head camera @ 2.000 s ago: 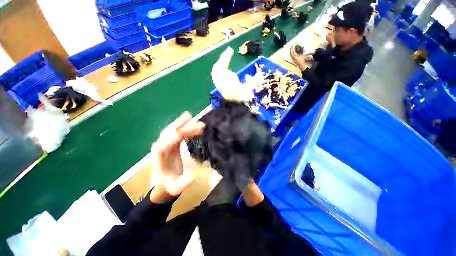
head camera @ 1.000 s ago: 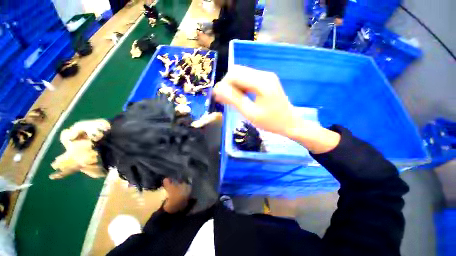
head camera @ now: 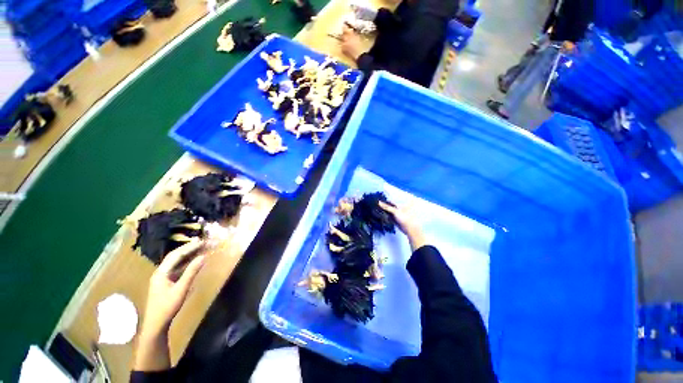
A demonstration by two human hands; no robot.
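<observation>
Several black layered figures with beige limb parts lie in a row on the white sheet in the large blue crate (head camera: 554, 254). My right hand (head camera: 404, 223) reaches into the crate, its fingers on the right edge of the topmost figure (head camera: 370, 212). Two more such figures lie on the bench edge: one nearer (head camera: 159, 233) and one behind it (head camera: 210, 194). My left hand (head camera: 174, 284) is just below the nearer one, fingers apart, fingertips near its beige limbs; contact is unclear.
A shallow blue tray (head camera: 217, 131) of beige pieces lies across bench and green conveyor (head camera: 105, 153). A white round pad (head camera: 117, 319), a dark phone (head camera: 69, 357) and white sheets are at lower left. Another worker's dark sleeve (head camera: 408, 45) is beyond the crate. Blue crates are stacked right.
The view has turned toward the crate. The figure in my left hand is no longer held there. My right hand has gone down into the crate, where more figures now show.
</observation>
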